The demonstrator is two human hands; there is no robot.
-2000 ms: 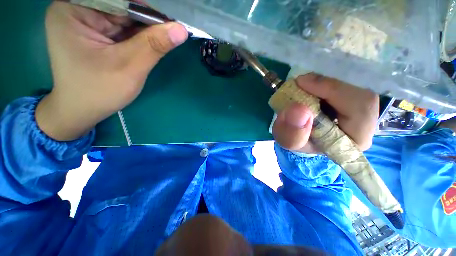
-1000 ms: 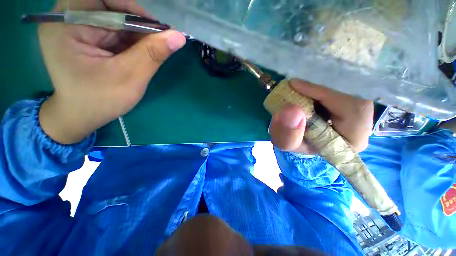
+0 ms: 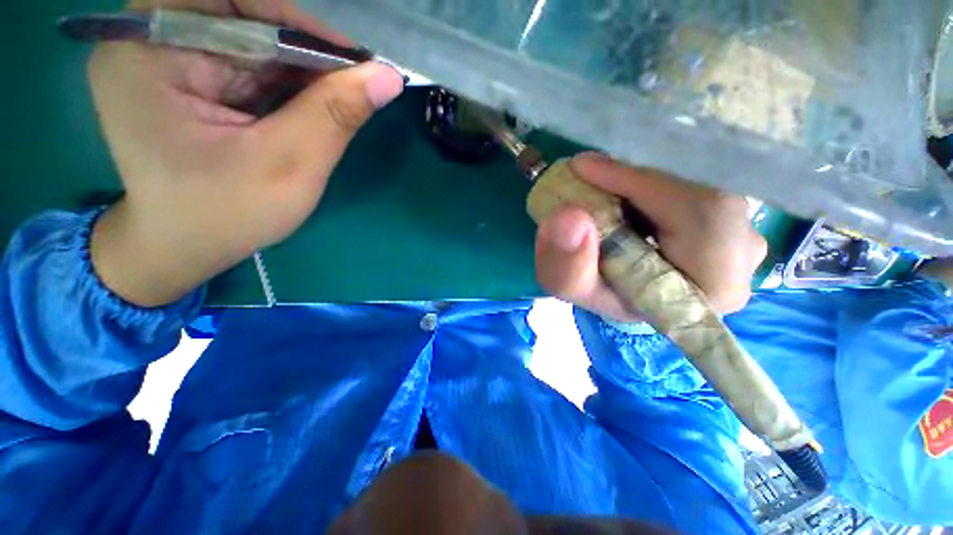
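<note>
My left hand (image 3: 225,157) grips silver tweezers (image 3: 219,37) with a pale wrapping; their tips point right, toward the hood's edge. My right hand (image 3: 669,235) holds a soldering iron (image 3: 679,313) by its tan tape-wrapped handle. The iron's metal shaft runs up and left over a round black unit (image 3: 449,131) on the green mat. The fume hood's cloudy plastic covers the iron's tip and the unit's upper part, so contact there cannot be told.
The clear fume hood (image 3: 627,125) slants across the upper right. A tan block (image 3: 758,89) shows through it. A tray (image 3: 836,256) with dark items lies at the right edge of the green mat (image 3: 397,240). Another person's blue sleeve (image 3: 878,355) is at the far right.
My right hand and the iron have moved left, closer to the unit. My left hand with the tweezers has shifted slightly right. More of the tray shows.
</note>
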